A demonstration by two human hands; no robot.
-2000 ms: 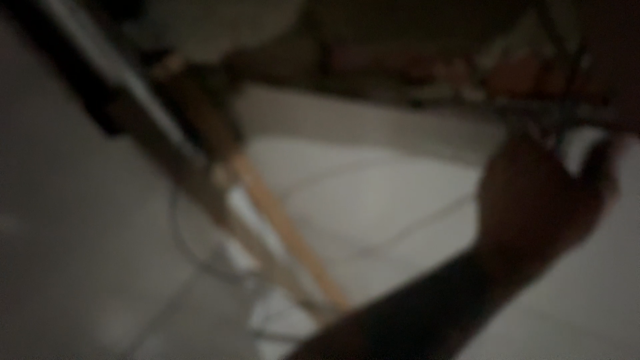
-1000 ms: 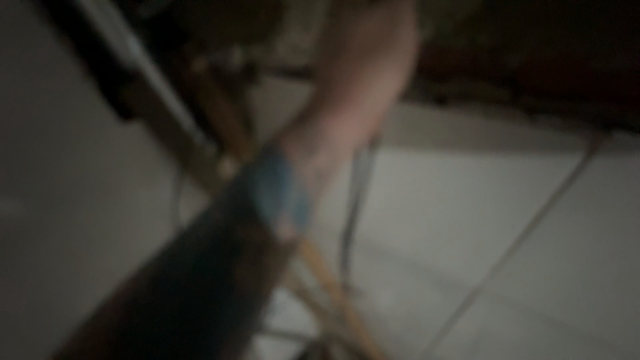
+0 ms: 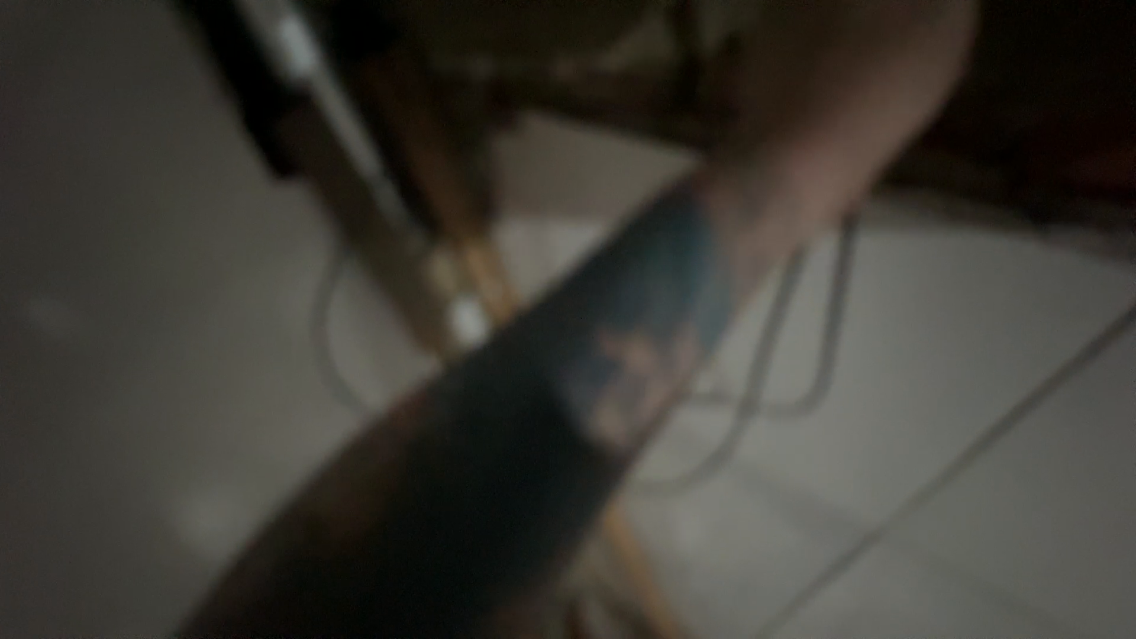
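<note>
From the bottom left my left forearm reaches across to the top right, where the back of my left hand (image 3: 861,80) is blurred against a dark object (image 3: 994,151). Its fingers are hidden or outside the view, so what it holds or touches cannot be told. Just below the wrist hangs a looped dark cable (image 3: 834,328). My right hand is out of view. The picture is dim and blurred.
A metal rail (image 3: 328,98) and a wooden strip (image 3: 484,275) slant down from the upper left, passing behind my forearm. A thin dark cord (image 3: 958,470) crosses the pale tiled floor (image 3: 932,355) at the right. Another thin cable (image 3: 324,311) curves beside the rail.
My left hand was at the right edge two seconds ago, nearer the middle at the top one second ago, and is now farther right again. The looped cable below the wrist shows more fully.
</note>
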